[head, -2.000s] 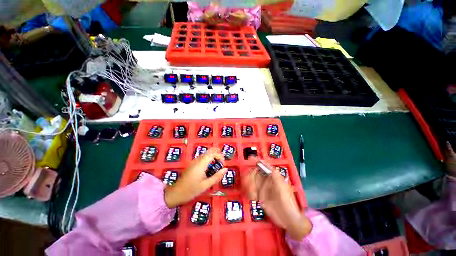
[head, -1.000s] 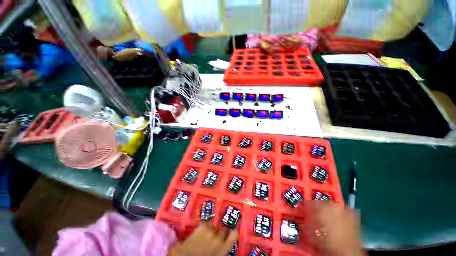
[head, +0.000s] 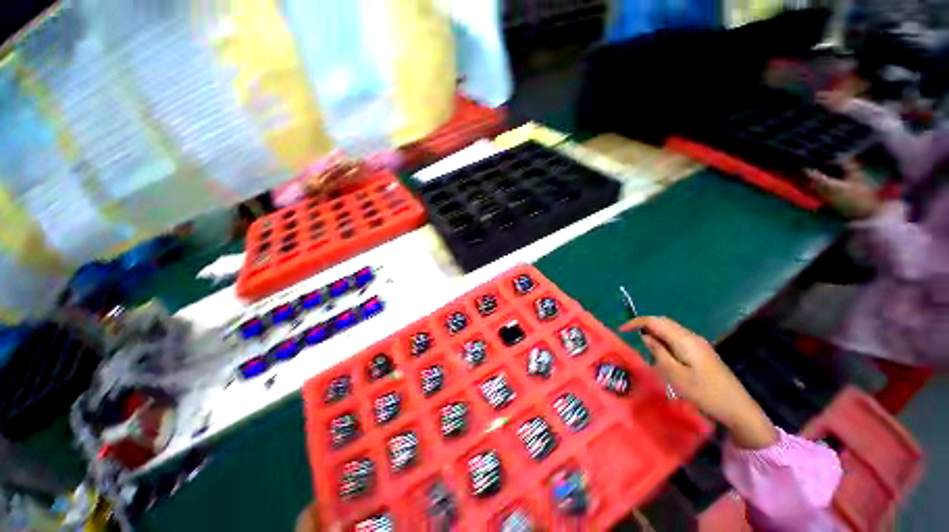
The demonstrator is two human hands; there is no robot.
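A red tray (head: 635,447) directly before me holds rows of smartwatch units (head: 484,470) with lit list screens. One unit (head: 510,333) has a dark screen. Pockets near the tray's right corner are without units. My right hand (head: 699,376) is at the tray's right edge, fingers partly spread. Whether it grips the rim is unclear. A slim pen (head: 627,300) lies just beyond its fingertips, its near end hidden. Of my left hand (head: 306,519) only a blurred sliver shows at the tray's lower left edge. Its grip is hidden.
Two rows of blue-red lit units (head: 312,337) stand on a white board (head: 416,272). Behind are another red tray (head: 401,225) and a black tray (head: 520,203). Cables (head: 156,358) bundle at left. A person's hands (head: 848,189) are at a tray at right.
The view has swung right and tilted. My right hand has moved from over the tray to its right edge. My left hand has gone from the tray's near part to its left edge, mostly out of view.
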